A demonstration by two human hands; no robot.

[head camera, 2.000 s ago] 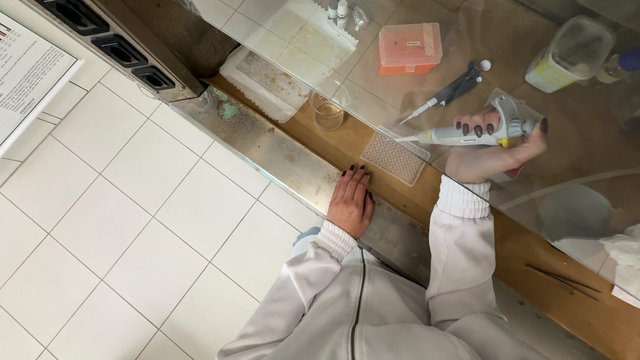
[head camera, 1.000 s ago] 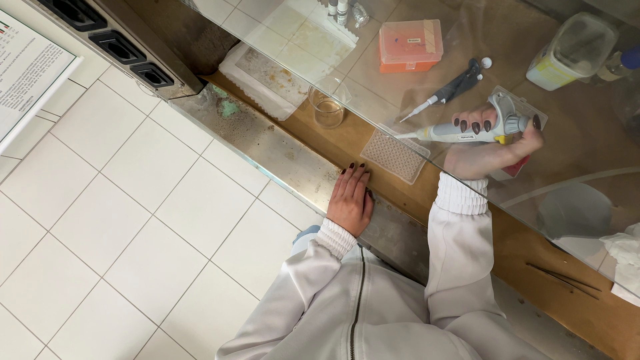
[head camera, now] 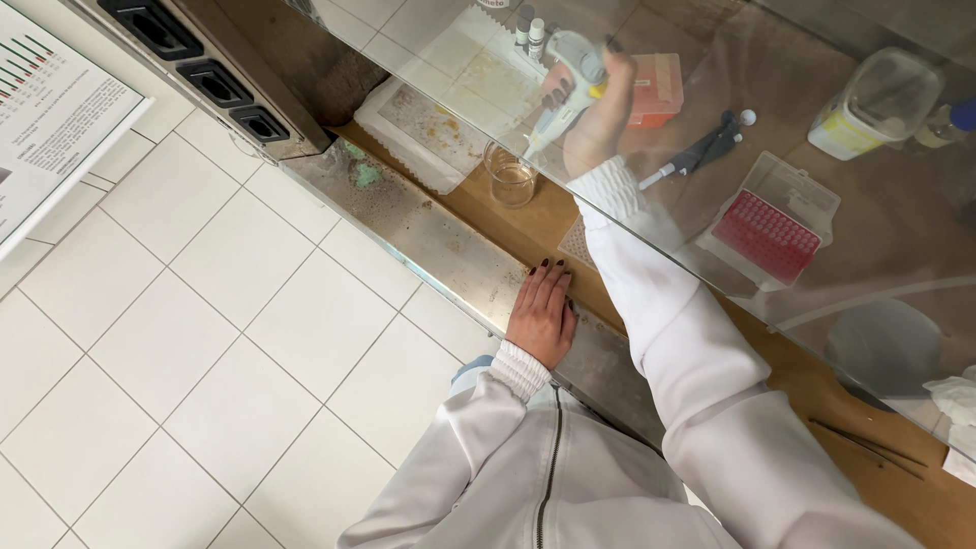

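Behind the glass sash, my right hand is closed around a pipette with a pale body and a yellow part. Its lower end reaches over the rim of a small clear beaker; whether the tip touches liquid cannot be told. My left hand rests flat on the metal front edge of the cabinet, holding nothing. A clear well plate lies partly hidden under my right sleeve. Right of that sleeve is an open box of pipette tips with a red rack. A second, dark pipette lies behind the plate.
A stained white tray sits left of the beaker, with small bottles behind. Farther back are an orange box and a clear tub. Tweezers lie at the lower right. The glass sash slants above the work surface.
My right hand, holding the pipette, has moved left from above the well plate to the beaker, uncovering the red tip box. My left hand has stayed on the metal edge.
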